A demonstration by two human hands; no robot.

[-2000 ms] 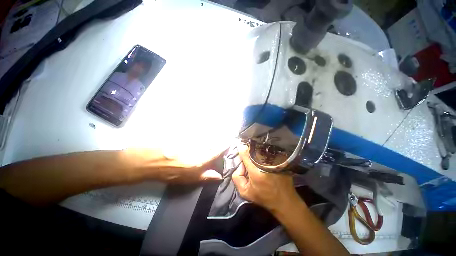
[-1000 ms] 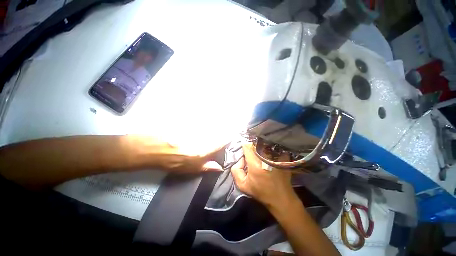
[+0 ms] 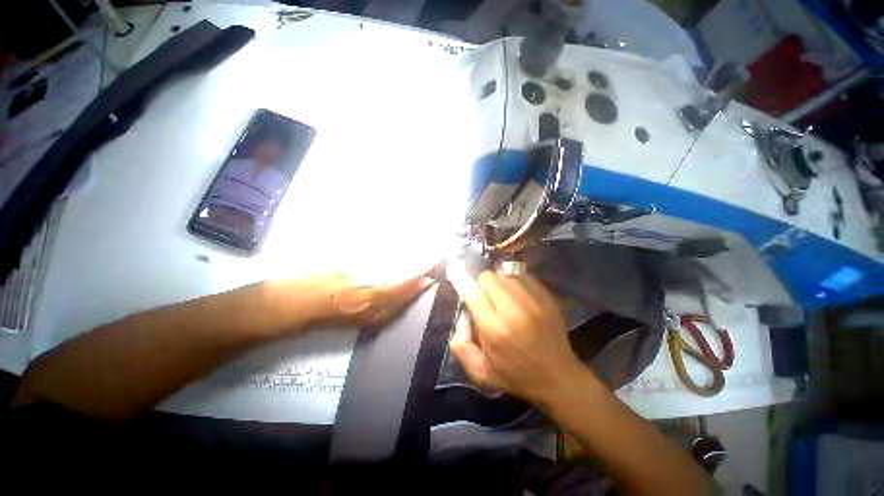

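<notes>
A grey and black garment piece (image 3: 388, 378) runs from the needle area down over the table's near edge, with more cloth bunched under the machine arm. My left hand (image 3: 373, 298) lies flat on its left edge, fingertips near the needle. My right hand (image 3: 514, 334) grips the cloth just below the presser foot, fingers bent. The white sewing machine (image 3: 669, 136) with its blue stripe stands right of my hands. A shiny curved guard (image 3: 552, 199) is above my right hand. Glare hides the needle and stitch point.
A smartphone (image 3: 254, 181) with a lit screen lies on the table at left. Scissors (image 3: 700, 354) with orange-yellow and red loops lie under the machine arm. A long black strip (image 3: 107, 126) lies at far left beside printed papers (image 3: 39, 92). A ruler scale (image 3: 281, 379) runs along the near edge.
The camera view has shifted, so the machine appears higher and further left. My right hand now has its fingers further forward beside the needle area. My left hand stays on the cloth.
</notes>
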